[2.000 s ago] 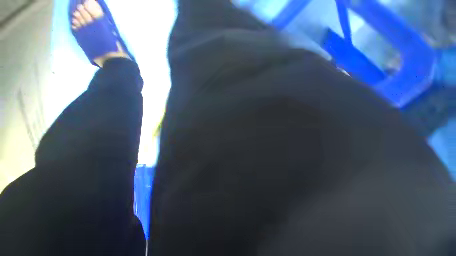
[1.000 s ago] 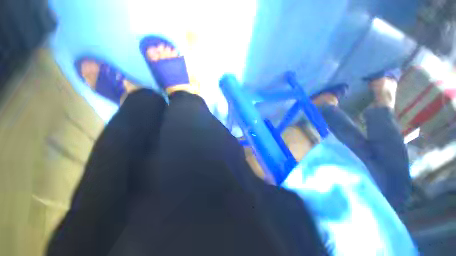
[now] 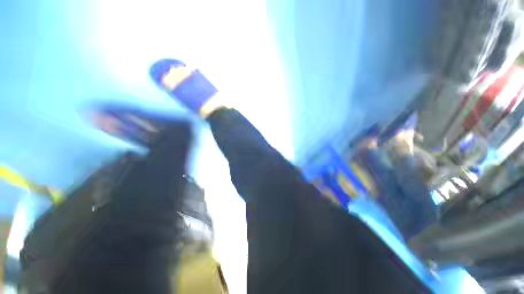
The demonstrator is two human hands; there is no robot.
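Neither of my hands is in the picture. Nearest in front of me are my own legs in black trousers (image 3: 287,229) and my feet in dark blue open-toed sandals (image 3: 194,89). One foot stands forward on the glossy blue floor (image 3: 322,51). The other foot, to the left, is blurred. The whole view is blurred and very bright in the middle.
A blue stool frame (image 3: 336,172) stands to the right. Beside it are the legs of another person (image 3: 396,178) in dark trousers and sandals. Red and white items (image 3: 488,100) lie at the far right. A yellow strip (image 3: 17,178) is on the left. A tan box-like thing (image 3: 198,270) shows low down.
My legs are now apart, with more floor between them. The blue stool and the other person have shifted right and lower in the view. The tan area at the left is mostly gone.
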